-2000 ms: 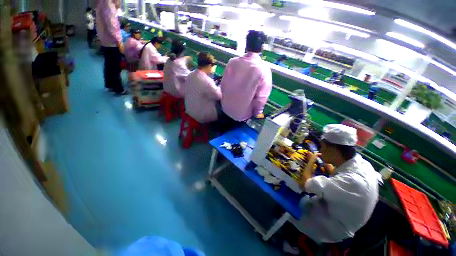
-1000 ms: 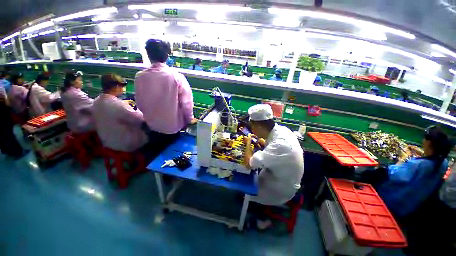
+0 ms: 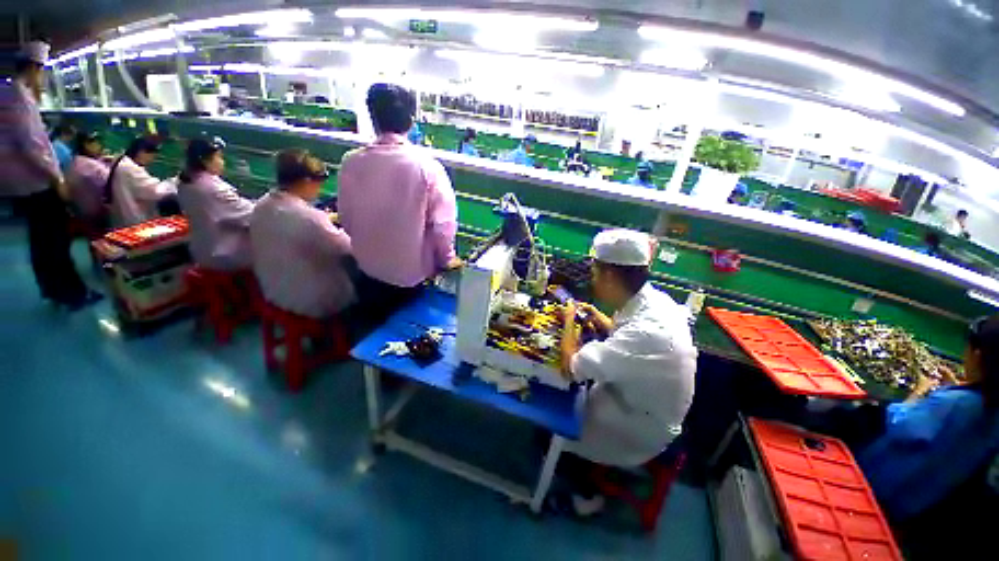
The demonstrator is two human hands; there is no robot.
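Observation:
Neither of my hands is in view. Nearest in front stands a blue-topped table point(image 3: 506, 397) with white legs. A white upright machine panel point(image 3: 474, 312) stands on it, with pale looping cables above. Yellow-and-black parts point(image 3: 531, 325) lie in a bundle beside the panel. A small dark tangle point(image 3: 423, 346) with white bits lies on the table's left part. A person in a white cap and white smock sits at the table's right end, hands raised at the parts; what they hold is too small to tell.
Red trays point(image 3: 824, 493) top a white bin point(image 3: 747, 515) at the lower right; another red tray point(image 3: 784, 353) lies by a heap of small parts point(image 3: 890, 353). A blue-sleeved person sits beside it. Pink-smocked people sit on red stools point(image 3: 298, 342) along the green line; one stands by the table.
My view has swung right from the aisle to face the table and line, then slightly back left. The blue patch at the bottom edge and the cartons at left have left the picture.

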